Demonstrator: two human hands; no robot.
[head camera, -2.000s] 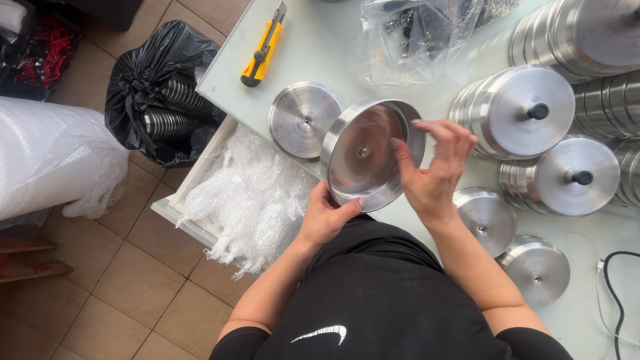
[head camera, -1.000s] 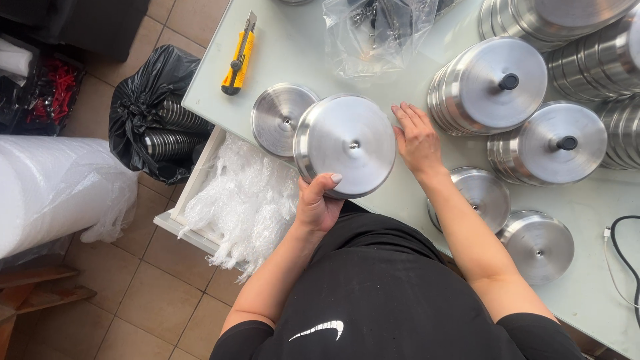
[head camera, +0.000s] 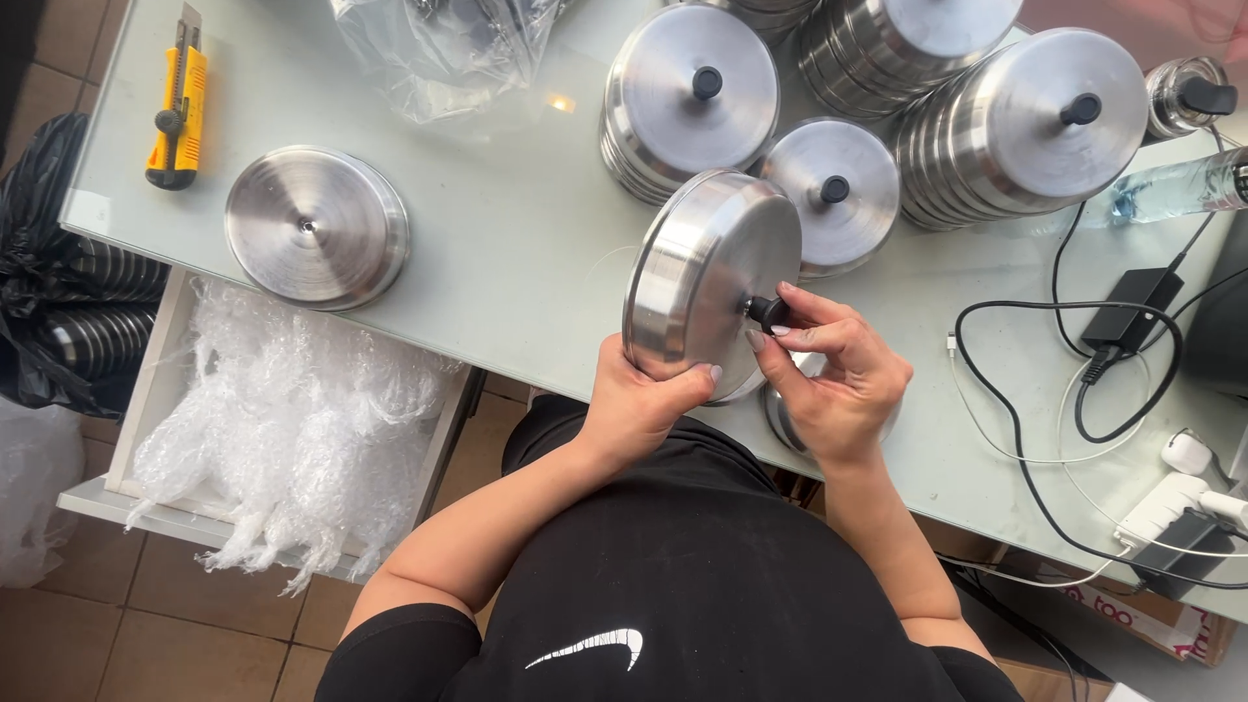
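My left hand (head camera: 648, 400) grips the lower rim of a round stainless-steel lid (head camera: 697, 278), tilted with its top toward the right. At the lid's centre, the fingertips of my right hand (head camera: 829, 375) pinch a black knob (head camera: 767, 312) on a short metal stem. Below and behind my right hand, another steel lid (head camera: 786, 421) is mostly hidden. A lid without a knob (head camera: 317, 229) lies to the left on the glass-topped table. Stacked lids with black knobs (head camera: 690, 97) stand beyond my hands, a smaller one (head camera: 837, 195) right behind the held lid.
A yellow utility knife (head camera: 177, 117) with its blade out lies at upper left. Clear plastic bags (head camera: 439, 58) are at the top. An open drawer (head camera: 141, 390) holds bubble wrap (head camera: 292, 429). Cables, a black power adapter (head camera: 1131, 307), a water bottle (head camera: 1180, 190) and a power strip (head camera: 1160, 512) are at right.
The lid in my left hand, face up a second ago, is now tilted sideways. My right hand, on the table before, now holds a black knob at its centre. The view has shifted right.
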